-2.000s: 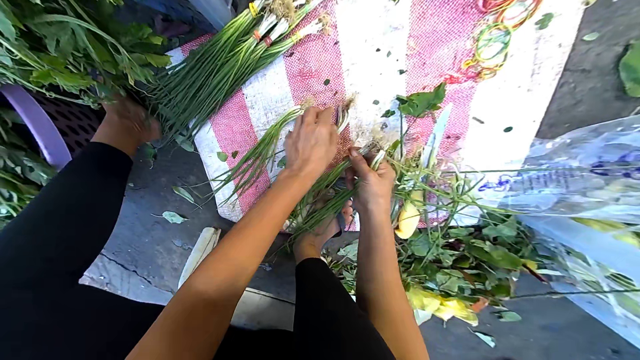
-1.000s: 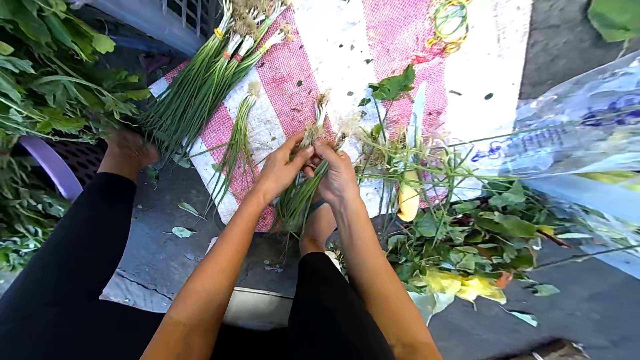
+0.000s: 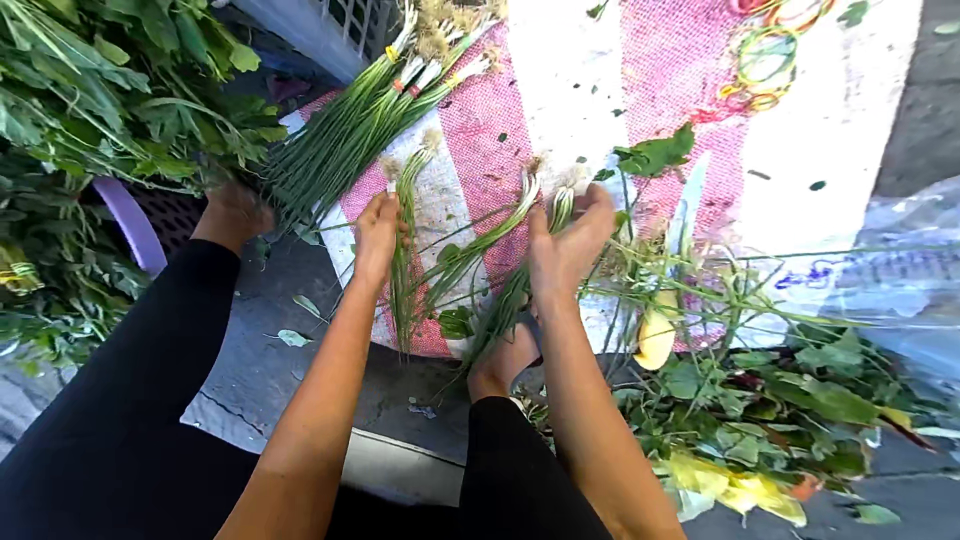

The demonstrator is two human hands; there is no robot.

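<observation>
My left hand [image 3: 381, 232] pinches a few green onions [image 3: 393, 184] near their roots, beside another small bunch of green onions [image 3: 409, 187] on the striped woven sheet [image 3: 574, 82]. My right hand [image 3: 568, 244] is curved around a bunch of green onions [image 3: 561, 210] with its white ends and roots upward. Between the hands lies a separate small bunch [image 3: 517, 214]. Tied green onion bundles [image 3: 375, 112], with red and yellow bands around them, rest at the sheet's upper left. A knife [image 3: 686, 202] with a yellowish handle [image 3: 657, 334] lies right of my right hand among loose stalks.
Rubber bands [image 3: 766, 58] lie at the upper right. Leafy greens [image 3: 112, 82] and a purple-handled basket [image 3: 131, 225] stand at the left, a grey crate [image 3: 307, 34] at the top. Leaf trimmings [image 3: 780, 397] and clear plastic [image 3: 907, 277] are at the right.
My hands were together over the onions one second ago; now they are apart, the left one moved left to the small bunch. A separate bunch now lies between them.
</observation>
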